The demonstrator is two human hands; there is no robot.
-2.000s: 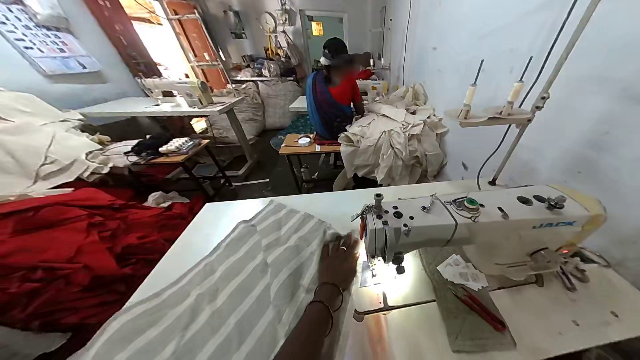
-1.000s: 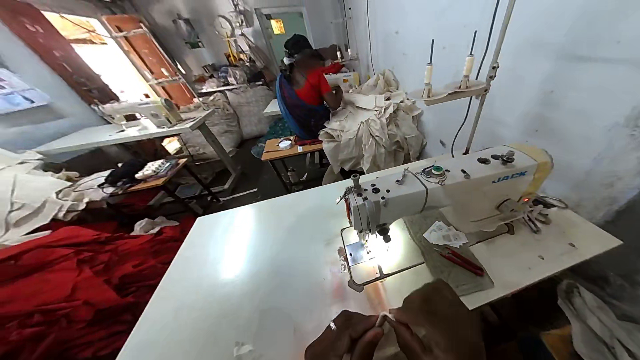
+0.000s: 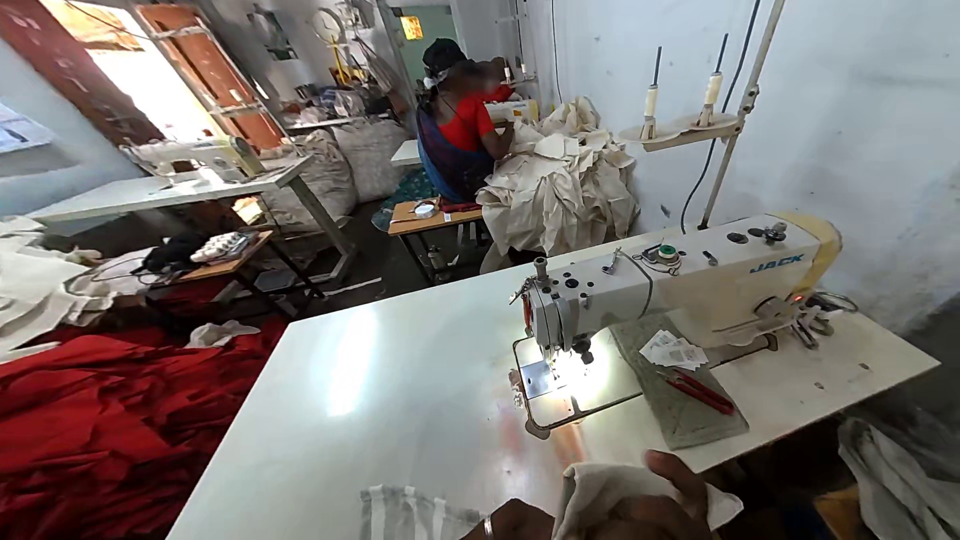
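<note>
A light beige cloth (image 3: 600,480) is gripped in my right hand (image 3: 660,510) at the table's front edge, its thumb raised over the fabric. Close by on the left, my left hand (image 3: 517,521), with a ring on one finger, is mostly cut off by the lower frame edge, and its fingers cannot be made out. Beside it lies part of a grey and white striped cloth (image 3: 405,514). Beyond the hands stands a Jack sewing machine (image 3: 675,292) with its lamp lit over the needle plate (image 3: 541,377). Red-handled thread snips (image 3: 701,391) and paper labels (image 3: 673,350) rest on a grey-green cloth pad (image 3: 697,427).
A thread stand (image 3: 686,135) rises behind the white table (image 3: 420,375). Red fabric (image 3: 112,420) is heaped at the left. Farther back, a person in red and blue (image 3: 461,135) sits by a pile of cream cloth (image 3: 562,187). Another machine table (image 3: 150,195) stands at the left.
Two seconds ago the striped cloth lay across the table under a hand; now only part shows at the bottom edge. A beige cloth now shows plainly in my right hand.
</note>
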